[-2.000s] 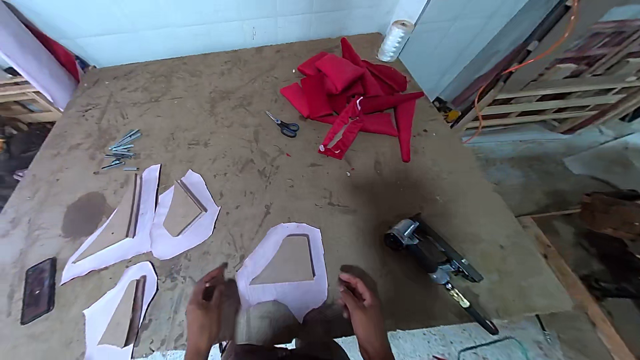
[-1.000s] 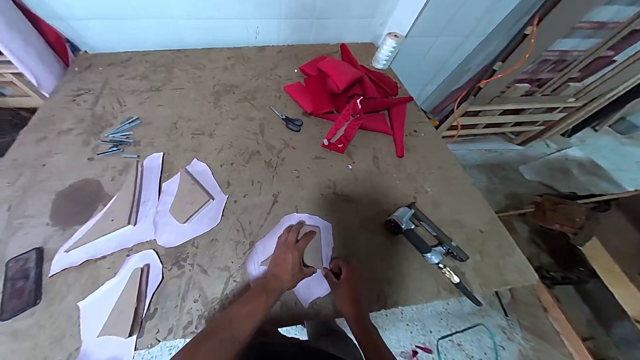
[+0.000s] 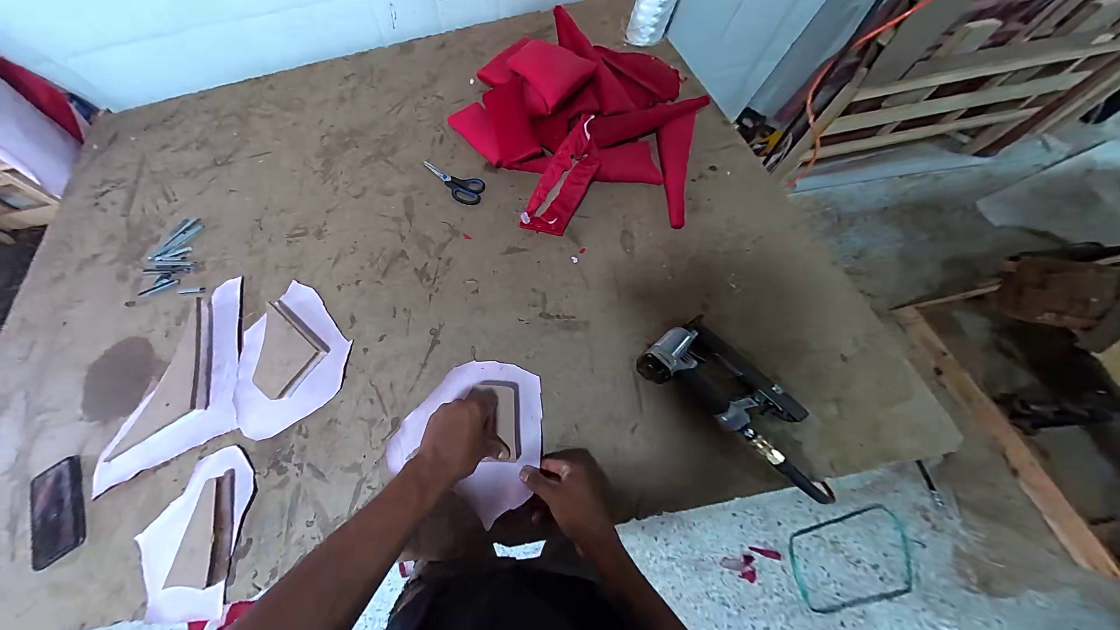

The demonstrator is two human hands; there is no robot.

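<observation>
My left hand point(image 3: 457, 433) presses on a flat brown board piece point(image 3: 506, 420) that lies on a white fabric piece point(image 3: 499, 490) near the table's front edge. The fingers of my right hand point(image 3: 564, 486) pinch the lower right edge of that fabric. Three similar fabric pieces with boards on them lie to the left: a long one point(image 3: 171, 446), a wider one point(image 3: 328, 376) and one nearest the front point(image 3: 162, 560). A pneumatic staple gun point(image 3: 709, 372) with an air hose fitting rests to the right of my hands.
Red stuffed fabric pieces point(image 3: 547, 74) are heaped at the back, with black-handled scissors point(image 3: 464, 188) beside them. A thread cone point(image 3: 649, 19) stands behind. Staple strips point(image 3: 171, 254) and a phone point(image 3: 58, 512) lie left. Wooden slatted frames point(image 3: 971, 79) stand beyond the table's right side.
My hands were apart on either side of the fabric two seconds ago. Now the left lies on the board and the right grips the fabric's edge. The view has shifted somewhat.
</observation>
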